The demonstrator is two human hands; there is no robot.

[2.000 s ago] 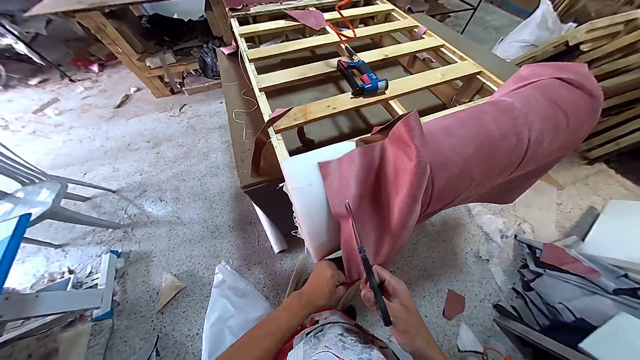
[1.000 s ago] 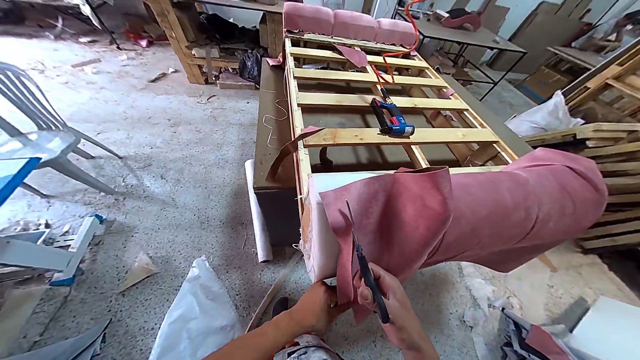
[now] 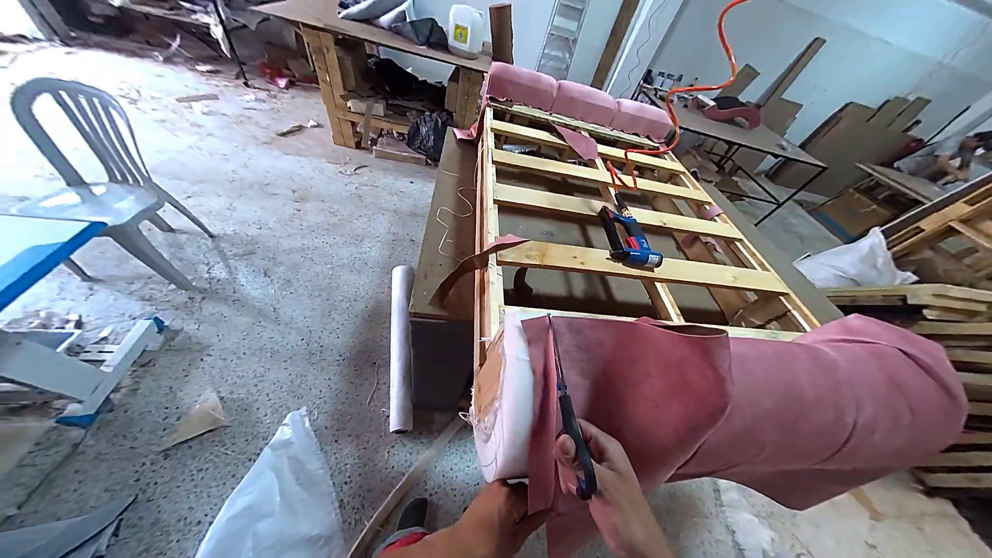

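Pink upholstery fabric point(image 3: 643, 387) drapes over the near end of a wooden slatted frame point(image 3: 639, 267), whose left corner shows white padding point(image 3: 511, 403). My right hand point(image 3: 608, 473) grips the dark handles of a pair of scissors point(image 3: 570, 426); their blades point away from me and lie along a cut edge of the fabric. Beside it, at the lower left corner of the padding, my left hand point(image 3: 500, 511) is closed on a strip of the fabric, its fingertips partly hidden. A blue and black staple gun point(image 3: 632, 239) rests on the slats, joined to an orange air hose point(image 3: 674, 116).
Left of the frame a white roll point(image 3: 401, 349) leans upright. A white plastic sack point(image 3: 279, 488) lies on the floor near me. A grey plastic chair point(image 3: 93, 201) and a blue-edged white table point(image 3: 39, 248) are at the left. Wooden frames point(image 3: 953, 372) are stacked at the right.
The view has swung up and to the right. Between the two earlier frames and now, the strip beside the scissors has come to hang apart from the main fabric. Both hands keep their holds.
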